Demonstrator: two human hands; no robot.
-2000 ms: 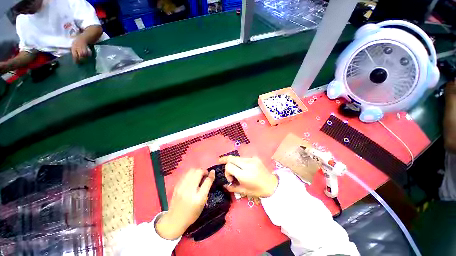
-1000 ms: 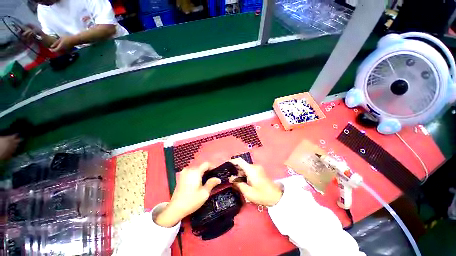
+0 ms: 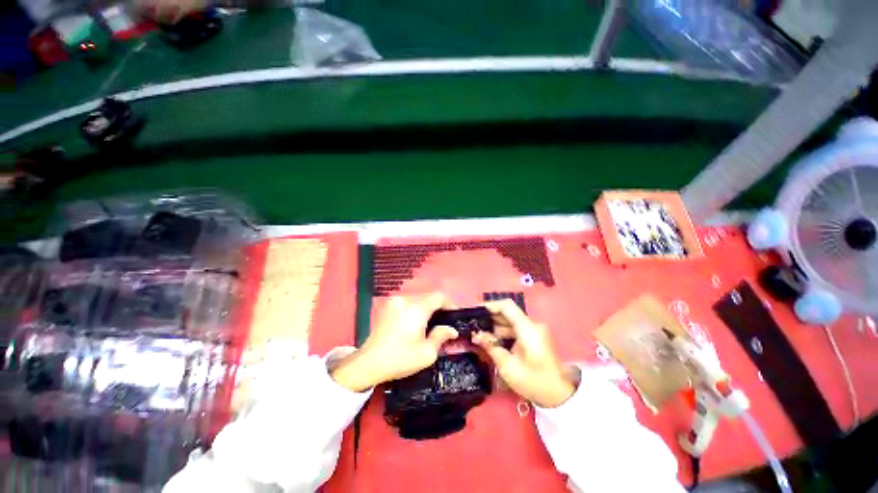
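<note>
My left hand [image 3: 400,339] and my right hand [image 3: 528,354] hold a small flat black cover [image 3: 462,322] between their fingers, level and above the red mat. The bulky glossy black device body [image 3: 438,395] rests on the mat just below the cover, nearer to me. Both thumbs lie on the cover's near edge. The fingers hide part of the cover. A small block of black strips [image 3: 504,298] lies behind my right hand.
Blister trays [image 3: 125,366] at left, a cream label sheet [image 3: 289,298], rows of small dark pieces [image 3: 520,255], an orange-rimmed parts box [image 3: 610,236], a glue gun [image 3: 708,404] on cardboard [image 3: 631,337], a dark strip [image 3: 780,361], a fan [image 3: 857,231] and a green conveyor [image 3: 414,173].
The view has swung right and down. The cover, earlier close over the body, is now held apart from it beyond its far edge. A black unit now shows on the conveyor at left.
</note>
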